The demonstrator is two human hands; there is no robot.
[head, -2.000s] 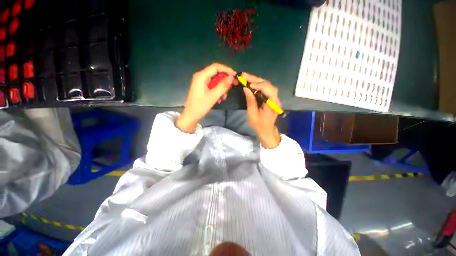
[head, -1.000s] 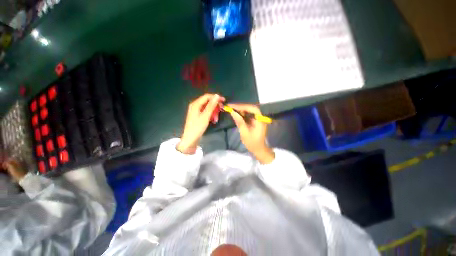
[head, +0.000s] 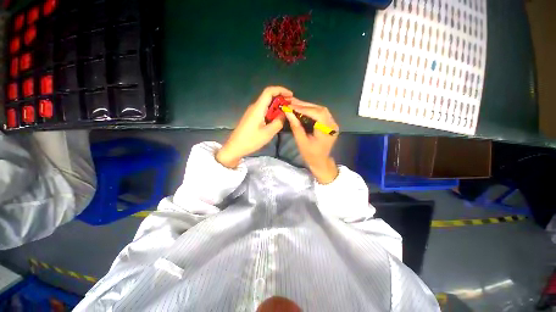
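Observation:
My left hand (head: 256, 125) holds a red housing (head: 276, 108) above the bench's near edge. My right hand (head: 316, 137) holds a slim yellow and black hand tool (head: 323, 127), its tip at the red housing; fingers partly hide the contact. A tangled heap of small dark-red parts (head: 286, 39) lies on the green mat beyond my hands. A white sheet (head: 425, 67) with rows of small dark strips lies to the right. A black blister tray (head: 113, 70) at the left is partly filled with red housings.
The green bench (head: 207, 67) has its near edge just below my hands. A dark blue bin's edge shows at the top. Below the bench are a blue stool (head: 125, 177) at the left and a brown box (head: 460, 157) at the right. A person's white sleeve is at far left.
The view swung to the left and back. In my left hand the red housing now shows more fully, and the tool's tip is on it.

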